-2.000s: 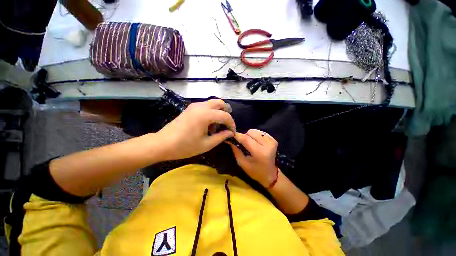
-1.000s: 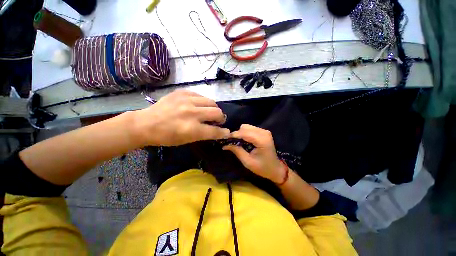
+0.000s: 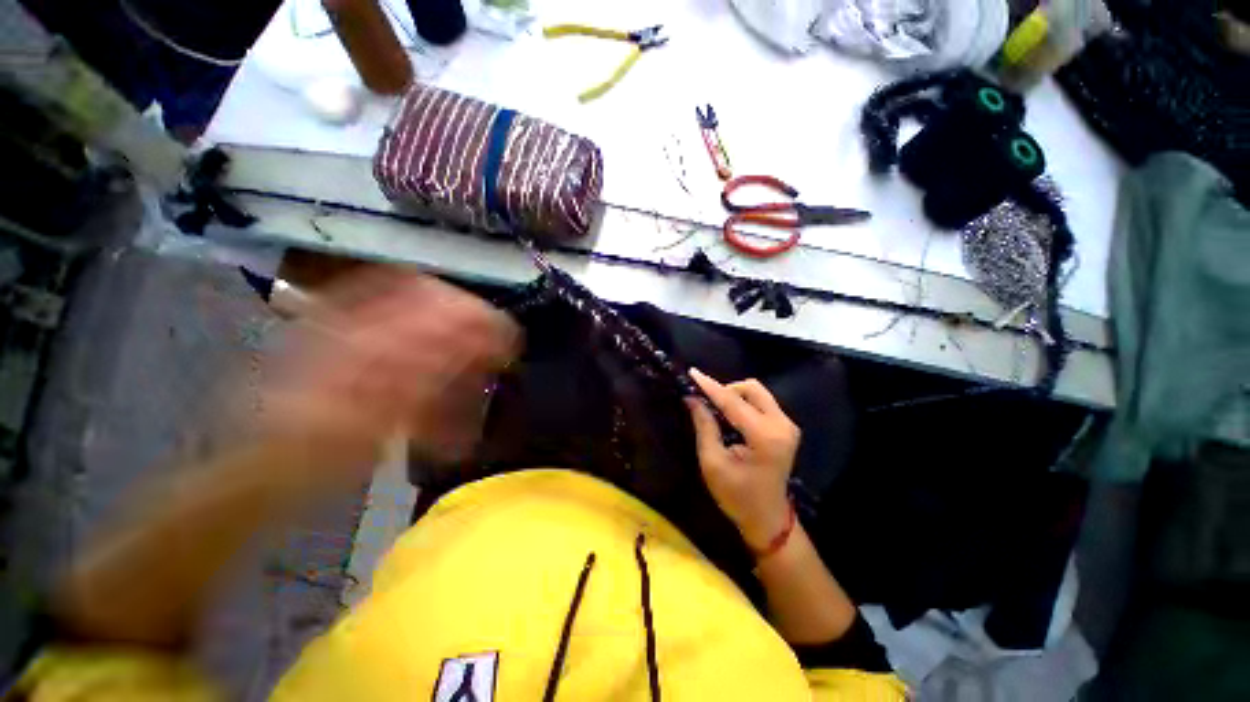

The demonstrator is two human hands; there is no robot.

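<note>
My right hand (image 3: 747, 446) pinches a black braid trim with silvery flecks (image 3: 624, 336) at the edge of a black garment (image 3: 809, 398) over my lap. The trim runs in a straight line from my fingers up to the table edge beside a striped maroon-and-white bundle with a blue band (image 3: 487, 162). My left hand (image 3: 411, 357) is strongly blurred, left of the trim and apart from my right hand. Its fingers are not clear, and I cannot see a needle or whether it holds anything.
On the white table (image 3: 658, 82) lie red-handled scissors (image 3: 762, 215), small snips (image 3: 714, 143), yellow-handled pliers (image 3: 624, 52), a brown thread cone (image 3: 368, 44), black cones (image 3: 966, 151) and a silvery heap (image 3: 1008, 258). Black tufts (image 3: 761, 295) and a dark cord lie along the table edge.
My left hand has pulled away to the left from my right hand, which stays on the trim. The trim between bundle and right hand is now exposed. The view has shifted, showing more of the table.
</note>
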